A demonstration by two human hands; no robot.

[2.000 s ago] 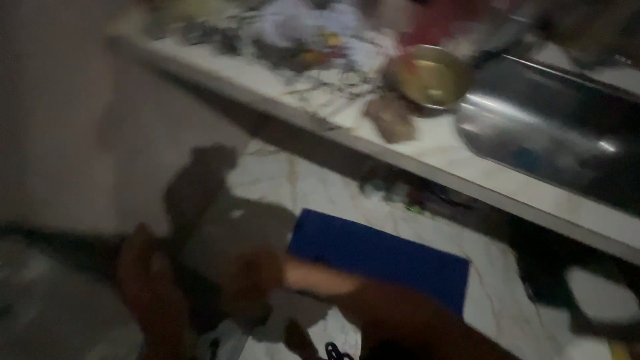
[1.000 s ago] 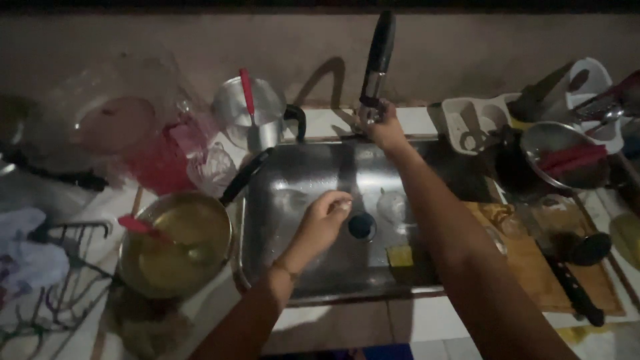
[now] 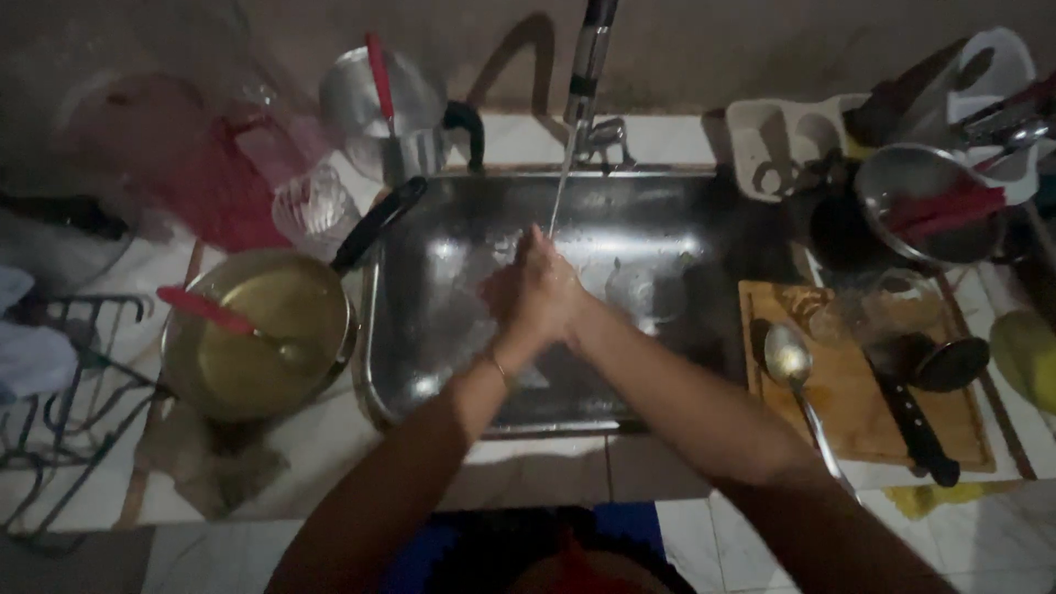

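Note:
A thin stream of water [image 3: 560, 194] runs from the faucet [image 3: 582, 91] onto my hands over the stainless steel sink [image 3: 660, 346]. My left hand [image 3: 528, 301] and my right hand [image 3: 561, 285] are pressed together near the middle of the basin. They overlap and blur, so the separate fingers and anything between the palms cannot be made out. A thin band circles my left wrist.
Left of the sink stand a pan of yellowish liquid [image 3: 272, 371] with a red-handled spoon, and a metal pot [image 3: 388, 107]. At right, a wooden cutting board [image 3: 858, 429] bears a large spoon [image 3: 789, 355] and a black-handled knife [image 3: 916, 429].
My right hand has come down from the faucet to meet my left hand over the basin. A stream of water now shows. Two seconds ago the view was blurred, with the sink at its right.

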